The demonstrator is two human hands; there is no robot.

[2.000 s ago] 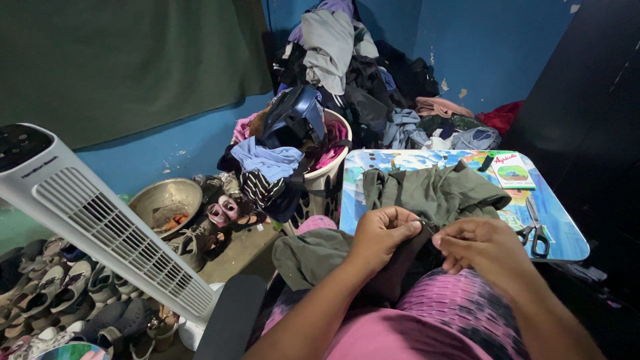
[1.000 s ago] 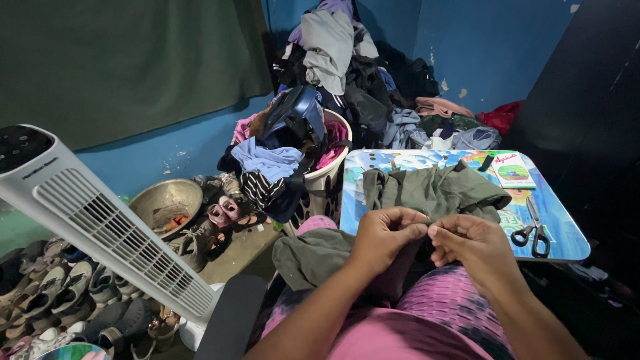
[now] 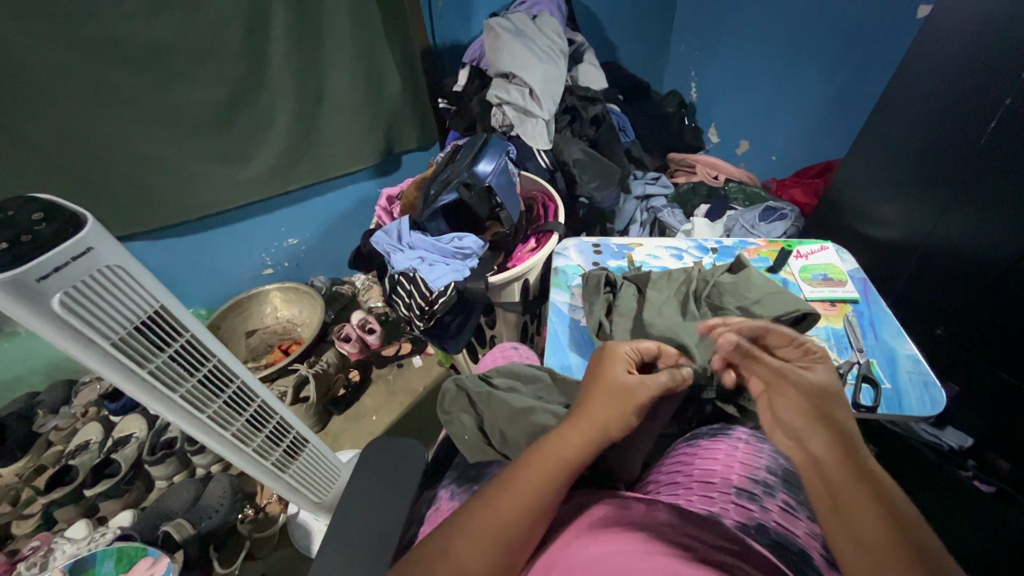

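Olive-green cloth (image 3: 512, 408) lies over my lap and across a small table with a colourful printed top (image 3: 904, 360). My left hand (image 3: 636, 388) pinches the cloth between thumb and forefinger at its near edge. Close by on the right, my right hand (image 3: 768, 372) is raised over the cloth, thumb and fingers bent near each other; whether a needle or thread is between them is too small to tell. Black-handled scissors (image 3: 860, 372), a dark green thread spool (image 3: 780, 258) and a small printed packet (image 3: 824, 272) rest on the table's right side.
A white tower fan (image 3: 192, 360) leans across the left side. Behind it are many shoes (image 3: 104, 464) and a metal basin (image 3: 268, 328). A full laundry basket (image 3: 520, 288) stands beyond my knees, and a tall heap of clothes (image 3: 528, 72) is against the blue wall.
My right hand has come away from the left fingertips, slightly up and to the right. My left hand stays in about the same place at the cloth.
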